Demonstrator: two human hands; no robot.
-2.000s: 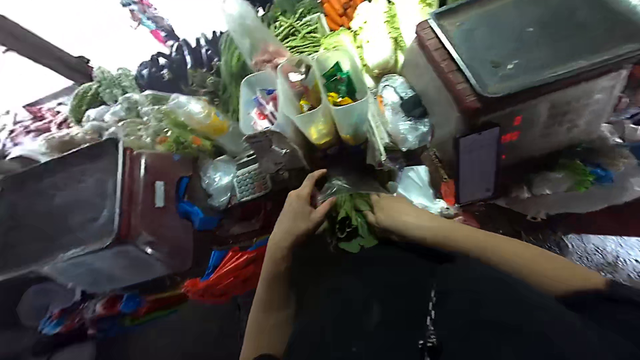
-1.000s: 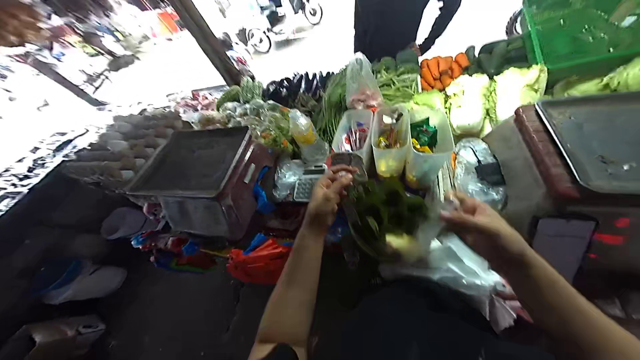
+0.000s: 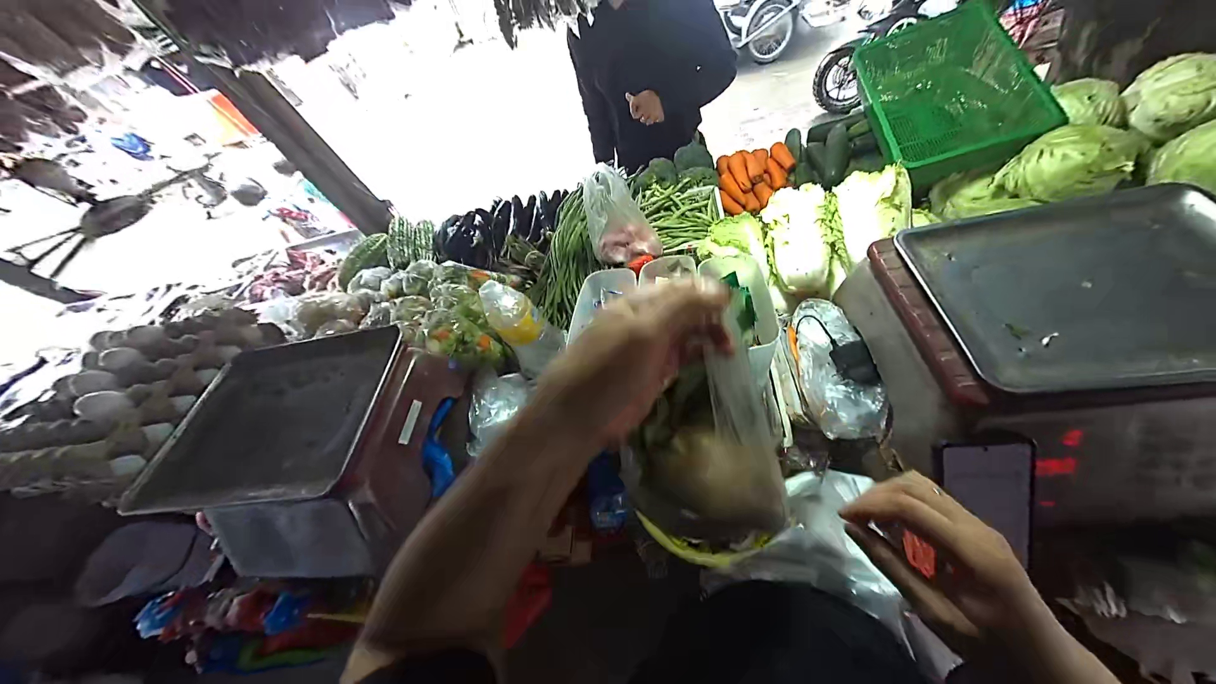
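My left hand (image 3: 665, 328) is raised near the middle, its fingers closed on the top of a clear plastic bag (image 3: 750, 418) that hangs below it. Dark leafy greens and something pale show blurred inside the bag. Lower right, my right hand (image 3: 936, 551) holds nothing, fingers slightly bent and apart, beside a pile of thin clear plastic bags (image 3: 836, 532). Just behind the left hand stand white plastic containers (image 3: 760, 356) with small packets. Another plastic bag (image 3: 617, 223) with pinkish contents rests above them.
Scales with metal trays stand at left (image 3: 275, 418) and right (image 3: 1073, 285). A phone (image 3: 988, 489) leans by the right scale. Eggs (image 3: 104, 404), eggplants (image 3: 503, 223), long beans (image 3: 565, 256), carrots (image 3: 755, 176), cabbages (image 3: 1073, 161) and a green crate (image 3: 955, 90) lie beyond. A person (image 3: 651, 81) stands across the stall.
Both hands were down at the greens two seconds ago. A second ago they held the bag between them; now the left hand alone holds it up and the right is off it.
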